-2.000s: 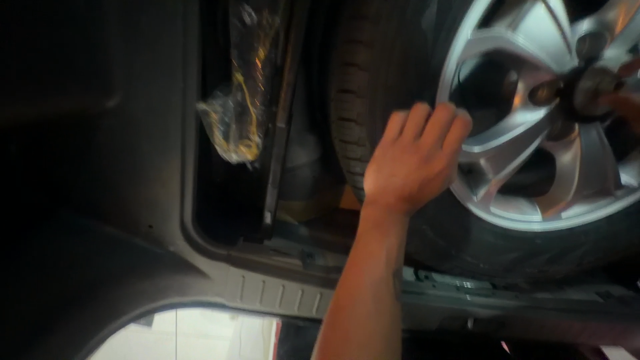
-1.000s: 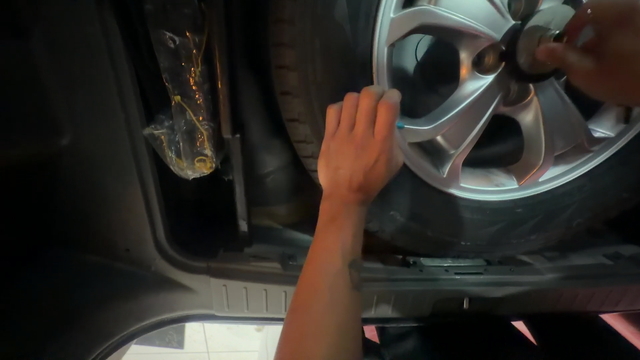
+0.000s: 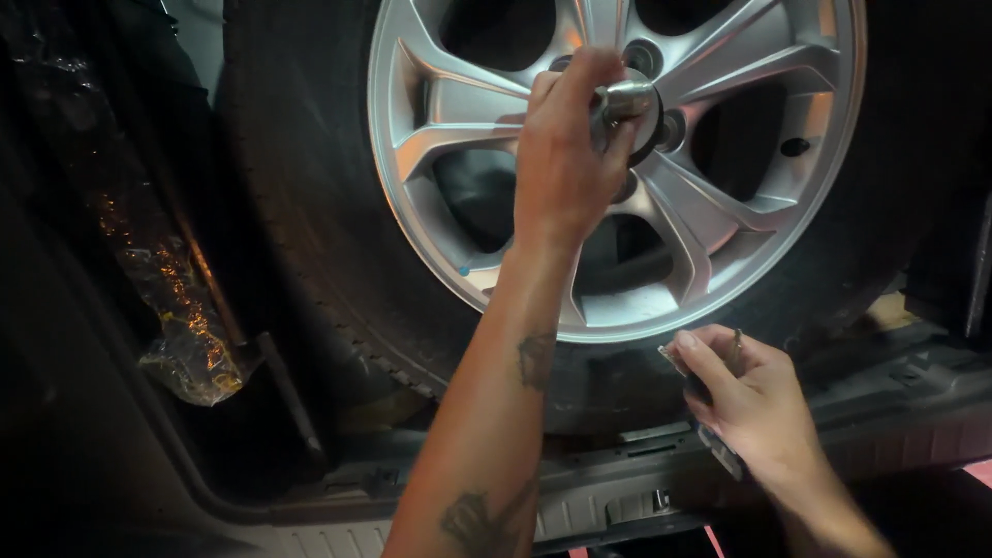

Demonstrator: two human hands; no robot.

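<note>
A spare wheel with a silver alloy rim [image 3: 674, 194] and black tyre [image 3: 310, 232] lies in the well of a vehicle's luggage space. My left hand [image 3: 570, 147] is at the hub, its fingers around a round metal retainer with a shiny cylindrical knob [image 3: 629, 99]. Over the tyre's near edge, my right hand [image 3: 736, 380] holds a small metal piece [image 3: 673, 358] between thumb and fingers. A dark object with a jagged outline [image 3: 719, 451] hangs below that palm; its kind is unclear.
Left of the tyre lies a clear plastic bag [image 3: 194, 333] with something yellowish inside, beside a dark metal bar [image 3: 205, 271]. The ribbed sill trim [image 3: 333, 539] with a metal latch striker [image 3: 660, 500] runs along the near edge.
My left hand has moved from the tyre and rim edge to the hub. My right hand, at the hub one second ago, is now near the sill with a small metal piece. The view has shifted.
</note>
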